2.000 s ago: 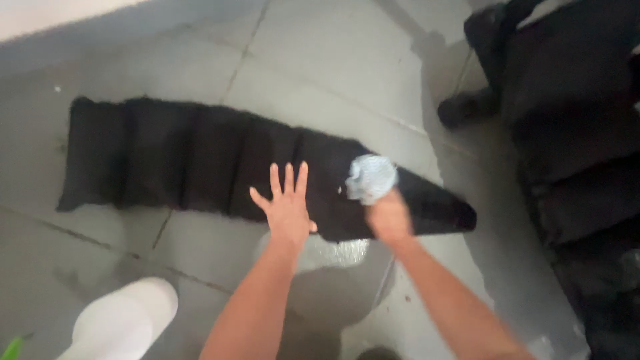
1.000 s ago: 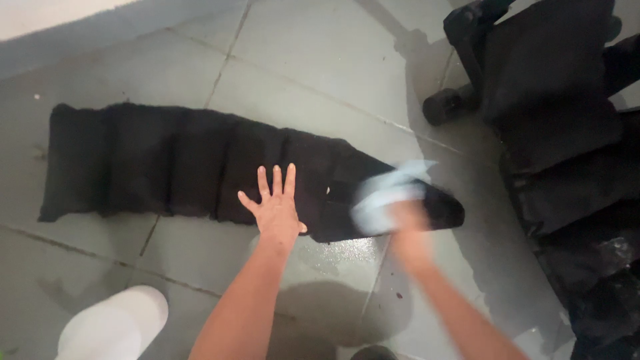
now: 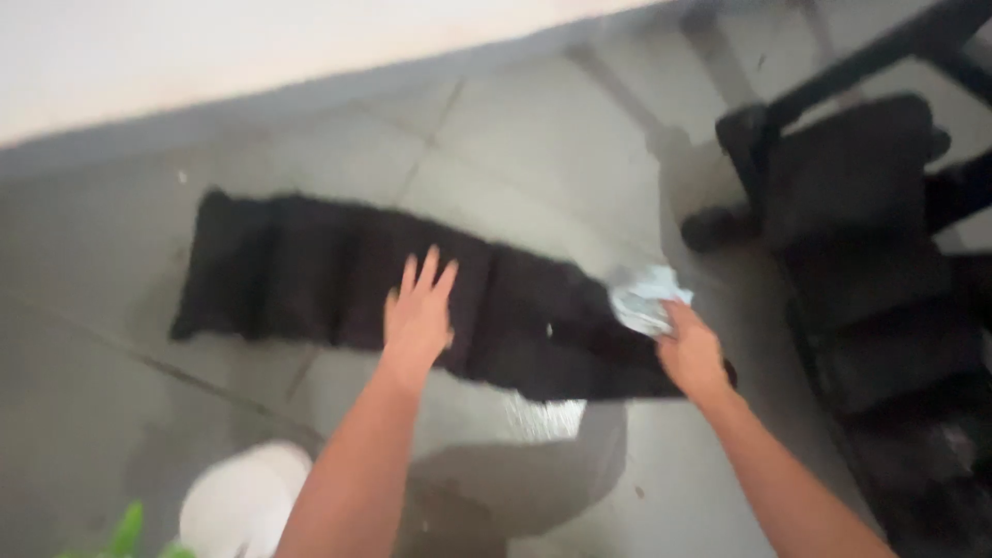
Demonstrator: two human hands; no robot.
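A long black padded cushion [image 3: 310,271], sewn in sections and narrowing toward the right, lies on the grey tiled floor. My left hand [image 3: 420,306] rests on its middle, fingers spread, holding nothing. In my right hand [image 3: 692,349] is a crumpled light-blue cloth [image 3: 647,298], pinched between thumb and fingers at the upper edge of the cushion's narrow end. That hand covers part of the narrow tip. A small white speck shows on the cushion between my hands.
On the right stands black padded furniture [image 3: 891,325] with a dark frame and a caster-like foot [image 3: 717,229]. A white wall [image 3: 271,46] runs along the top. At lower left are a white rounded object [image 3: 244,496] and green leaves [image 3: 128,531]. Wet-looking glare marks the floor below the cushion.
My right hand has moved the cloth from over the cushion's narrow part to its upper edge. My left hand has stayed spread on the cushion. The view has shifted, showing more wall.
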